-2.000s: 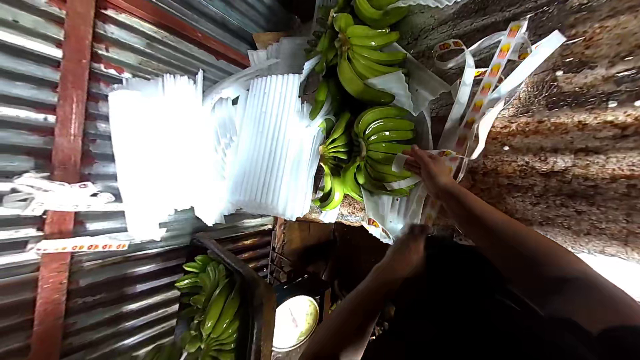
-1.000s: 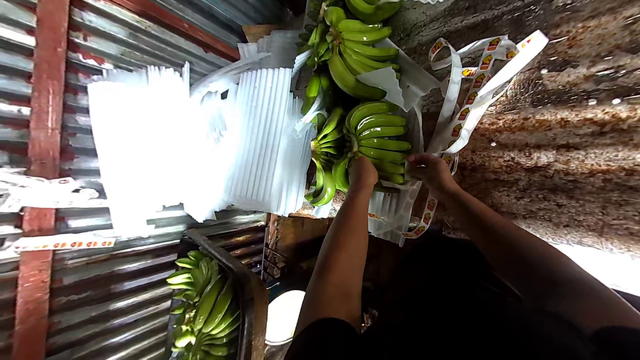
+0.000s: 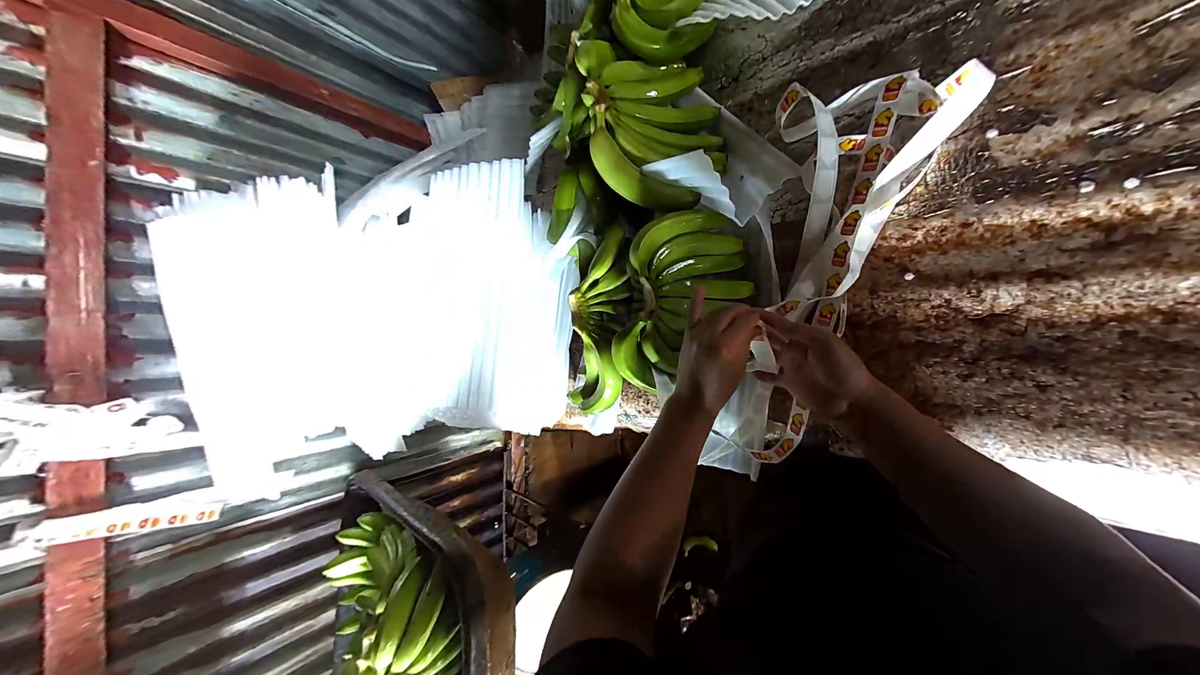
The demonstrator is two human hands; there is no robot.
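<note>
A printed white tape (image 3: 839, 248) lies in loose loops at the right of a hand of green bananas (image 3: 689, 253). Over the lower right edge of these bananas my left hand (image 3: 717, 347) is bent, fingertips close to my right hand. Fingers of my right hand (image 3: 811, 361) pinch part of the tape; a short length of it shows between the two hands. Whether my left fingers also hold tape is hidden. Translucent plastic sheeting (image 3: 741, 422) lies under the bananas and below my hands.
More green bananas (image 3: 647, 122) lie above, beside folded white sheets (image 3: 375, 309) in a large pile. A dark crate (image 3: 487, 581) with green bananas (image 3: 403, 591) stands lower left. Rusty corrugated metal (image 3: 1050, 281) spans the right; a red post (image 3: 75, 234) stands at the far left.
My left hand has moved from the bananas' lower left side to their right edge, close to my right hand. The two hands were apart one second ago.
</note>
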